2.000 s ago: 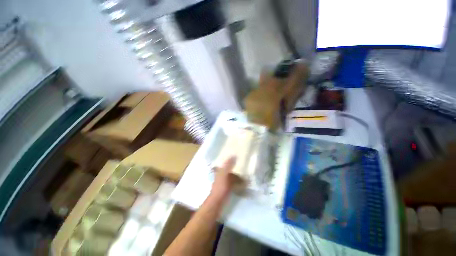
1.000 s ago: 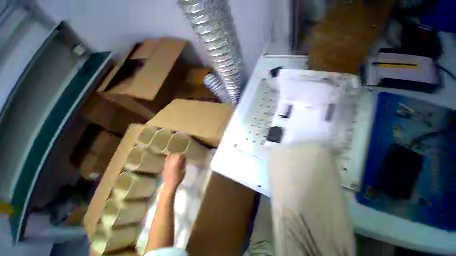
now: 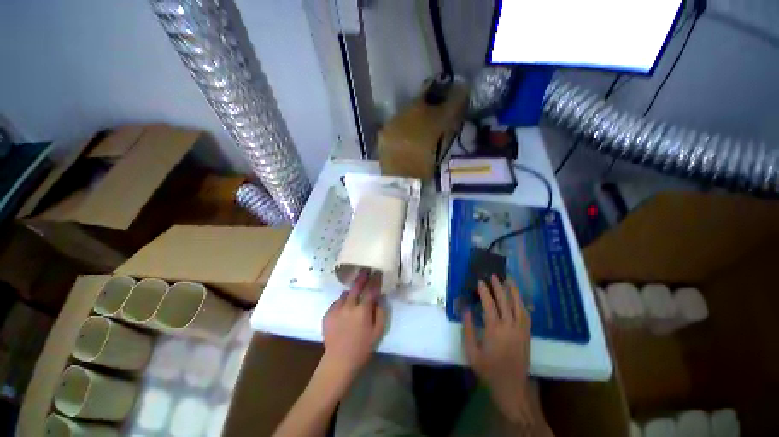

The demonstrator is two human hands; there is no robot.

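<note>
A cream hollow container [image 3: 376, 232] lies on the white fixture [image 3: 412, 189] on the worktable, its open end towards me. My left hand [image 3: 353, 323] has its fingers at the lower rim of that open end; the thumb's contact is hard to see. My right hand [image 3: 500, 331] rests palm down, fingers spread, its fingertips on the near part of a small black block [image 3: 485, 269]. The block has a cable and sits on the blue mat [image 3: 547, 247].
Open cartons with cream containers stand left [image 3: 205, 256] and right [image 3: 683, 230] of the worktable [image 3: 410, 337]. Behind the fixture are a small brown box [image 3: 410, 141] and a white-topped case [image 3: 480, 177]. Silver ducts [image 3: 231, 94] and a bright monitor [image 3: 585, 30] are beyond.
My left hand has moved from the left carton to the container's open end. A container now lies on the fixture, which was bare one second ago. My right hand has come into view on the black block.
</note>
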